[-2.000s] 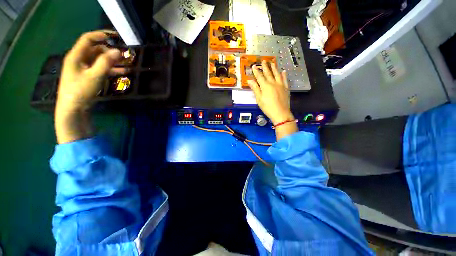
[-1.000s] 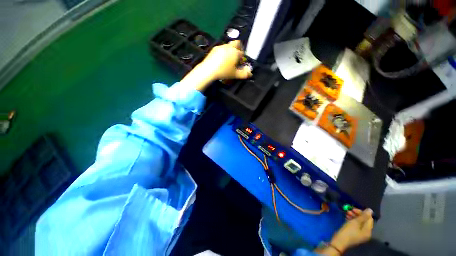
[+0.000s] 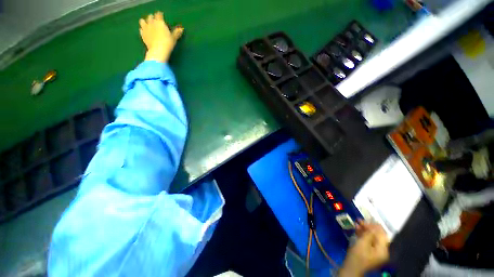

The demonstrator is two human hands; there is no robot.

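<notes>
My left hand is over the green bench at the top left, fingers spread, with nothing seen in it. My right hand is at the lower right by the blue machine front, fingers curled and blurred; whether it holds anything cannot be told. A black compartment tray holds several round dark modules and one with a gold part. The orange fixtures sit at the right on a metal plate, with a bright spot at the lower one.
An empty-looking black tray lies at the left. A small module with a gold tail lies on the bench. Another tray with shiny discs stands beyond. A white paper sheet, the control panel and orange cable are at the right.
The view has swung left. My left hand has moved from the compartment tray out over the green bench. The fixtures now sit beneath dark machine parts. My right hand stays by the panel.
</notes>
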